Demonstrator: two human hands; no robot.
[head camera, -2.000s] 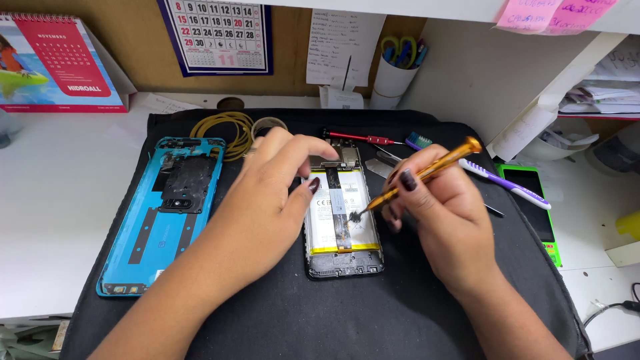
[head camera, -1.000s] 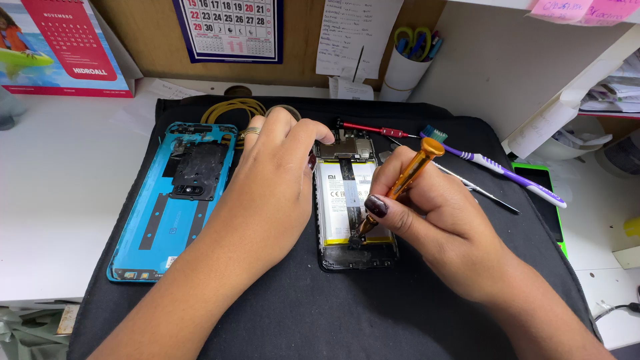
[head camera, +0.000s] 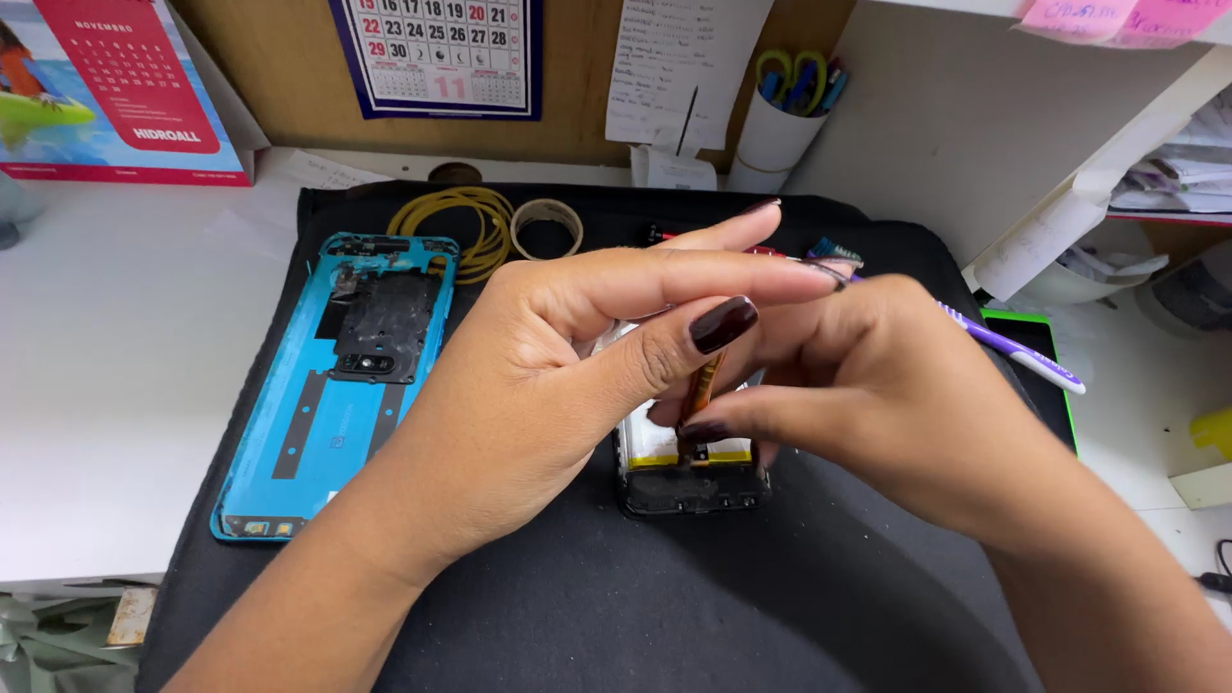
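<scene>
An opened smartphone (head camera: 695, 491) lies on the black mat, with its white battery partly in sight and its upper part hidden under my hands. My right hand (head camera: 847, 375) grips an orange-gold screwdriver (head camera: 705, 385), held nearly upright over the battery's lower end; its tip is hard to make out. My left hand (head camera: 597, 356) is over the phone with its fingers extended toward my right hand, near the screwdriver's top; whether it touches the tool cannot be told. The blue back cover (head camera: 332, 414) of a phone, with a black camera part on it, lies left of my left hand.
Behind the hands are a coil of yellow tubing (head camera: 496, 226), a tape roll (head camera: 547, 229) and a partly covered red tool (head camera: 664, 234). To the right are a purple-white toothbrush (head camera: 1011, 351) and a green-edged device (head camera: 1054, 385). A white cup (head camera: 775, 140) holds scissors and pens.
My left hand has moved from the phone's upper left side across to my right hand. The screwdriver, tilted before, now stands more upright and is mostly covered by the hands.
</scene>
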